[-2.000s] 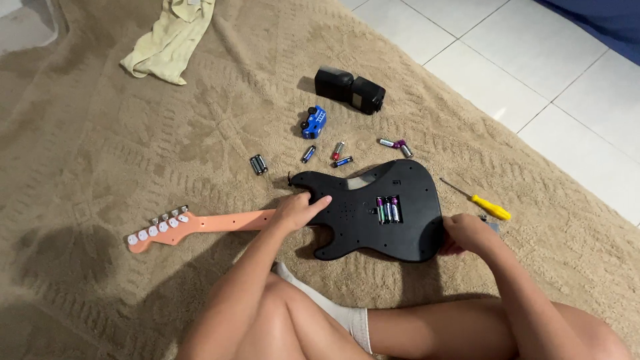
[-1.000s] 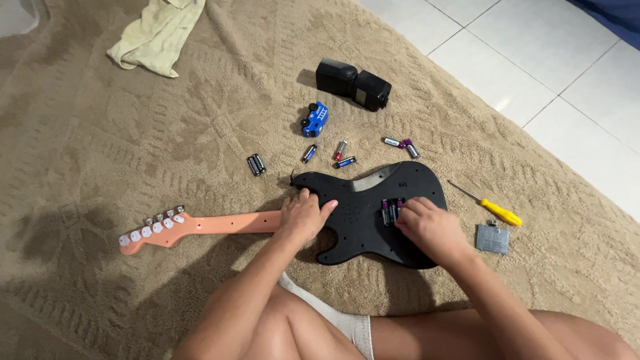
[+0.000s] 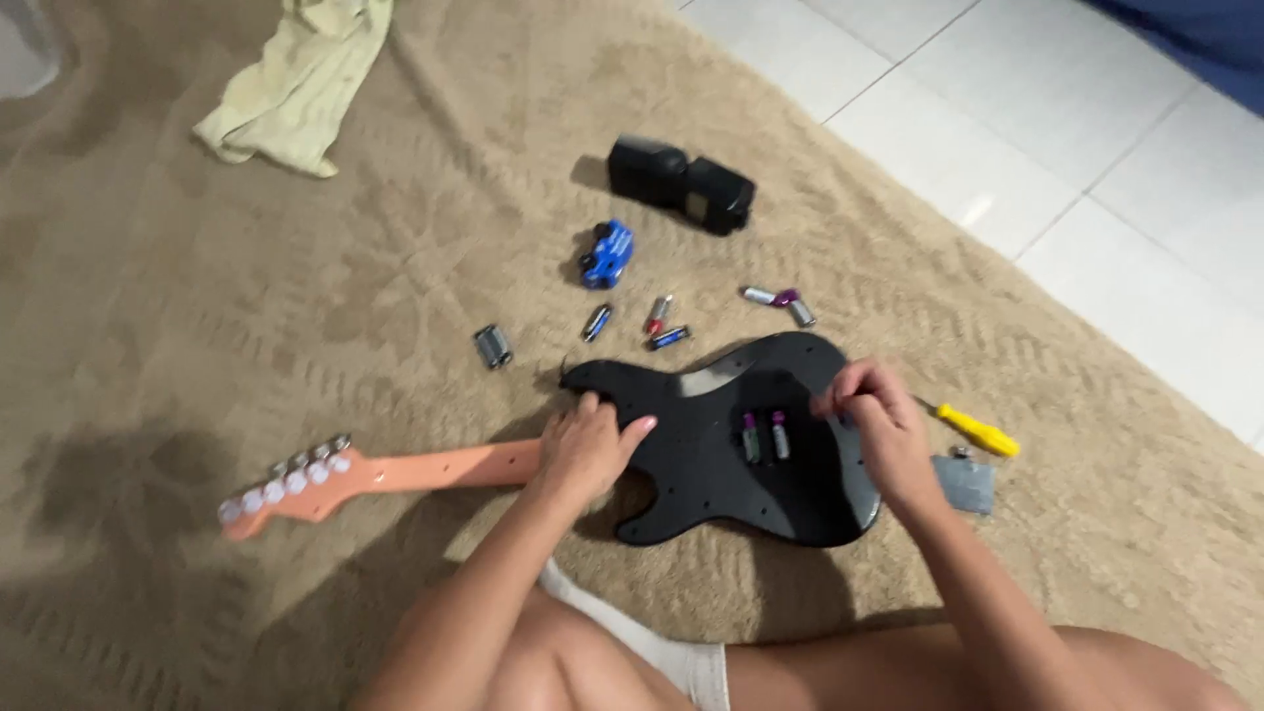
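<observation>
A toy electric guitar lies face down, its black plastic body (image 3: pixel 711 494) across the middle and its orange neck (image 3: pixel 434 468) pointing left. My left hand (image 3: pixel 590 444) rests on the body near the neck joint, thumb spread. Two batteries (image 3: pixel 765 436) with purple ends sit apart in the open battery compartment. Over the body's right end is my right hand (image 3: pixel 877 410), fingertips pinched together; blur hides most of what they hold, perhaps a battery. A yellow-handled screwdriver (image 3: pixel 976 431) lies just right of that hand, above a grey battery cover (image 3: pixel 966 484).
Several loose batteries (image 3: pixel 670 338) lie above the guitar, with a pair (image 3: pixel 493 347) at left. Beyond them are a blue toy car (image 3: pixel 607 254) and a black camera flash (image 3: pixel 681 186). A pale yellow cloth (image 3: pixel 296 89) lies upper left on the beige blanket (image 3: pixel 395 247); white floor tiles (image 3: pixel 968 118) border it.
My right hand has lifted from the battery compartment and moved right. Three batteries showed there two seconds ago; two show now. My left hand stays on the guitar.
</observation>
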